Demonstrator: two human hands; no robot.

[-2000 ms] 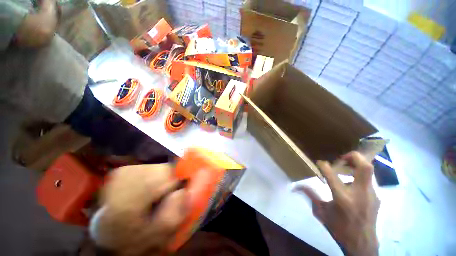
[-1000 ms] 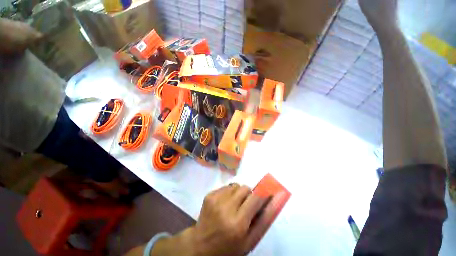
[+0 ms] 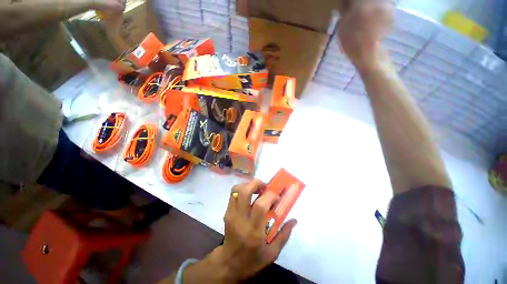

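Note:
My left hand (image 3: 247, 227) holds a small orange retail box (image 3: 286, 191) upright at the table's front edge, fingers over its near side. My right hand (image 3: 364, 30) is at the top, blurred, beside a brown carton (image 3: 289, 8); whether it grips anything cannot be told. A lower brown carton (image 3: 281, 52) shows beneath. Orange and black retail boxes (image 3: 197, 136) are heaped left of centre. A separate orange box (image 3: 247, 136) stands at the heap's right. Coiled orange cables (image 3: 140, 145) in clear plastic lie along the table's left edge.
Another person's arm (image 3: 50, 19) reaches in at the upper left, with their body below it. A red stool (image 3: 61, 244) stands on the floor. A thin knife-like tool (image 3: 380, 217) lies near my right sleeve. The tiled wall (image 3: 406, 55) runs behind.
The open carton has left the table front; brown cartons now show at the back. My left hand lowered the orange box onto the table edge. My right hand moved up, then left.

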